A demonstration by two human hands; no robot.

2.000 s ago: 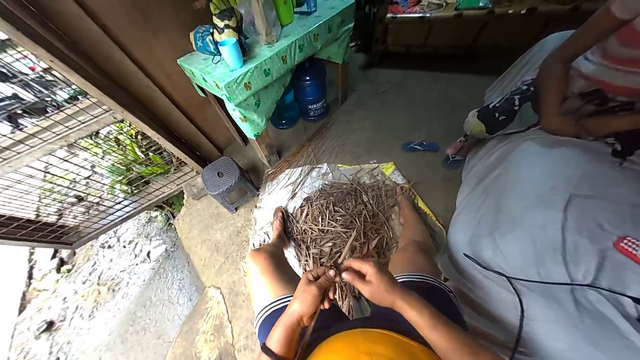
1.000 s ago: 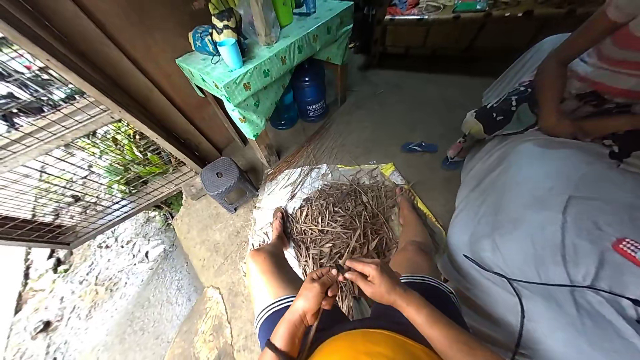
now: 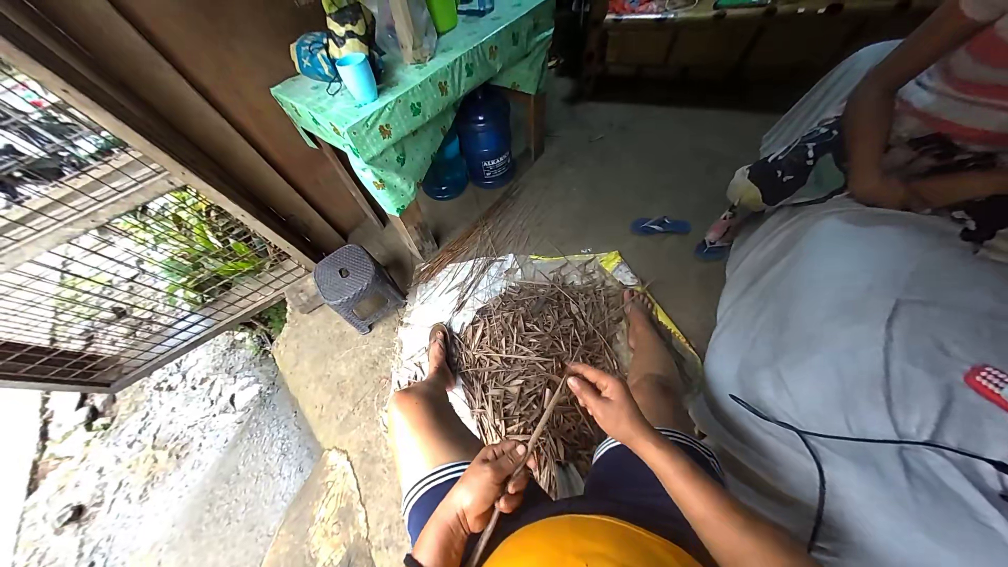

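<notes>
My left hand (image 3: 494,482) grips a thin brown dried stalk (image 3: 543,421) that runs up and to the right from my lap. The stalk's upper end lies at the fingertips of my right hand (image 3: 606,398), pinched between thumb and forefinger. Beneath and beyond both hands, between my bare feet, is a heap of short dried brown leaf pieces (image 3: 535,339) on a flattened white and yellow sack (image 3: 425,303). Long thin brown stems (image 3: 472,236) lie past the heap, over the sack's far edge.
A grey plastic stool (image 3: 354,279) stands left of the sack. Farther off are a table with a green cloth (image 3: 394,118) and a blue water jug (image 3: 484,138). Blue slippers (image 3: 660,226) lie on the floor. At right, a person sits by a grey-covered surface (image 3: 850,331) with a black cable (image 3: 882,439).
My hands were close together over the near edge of the heap; now they are apart, the left lower toward my lap and the right farther up, with the stalk stretched between them.
</notes>
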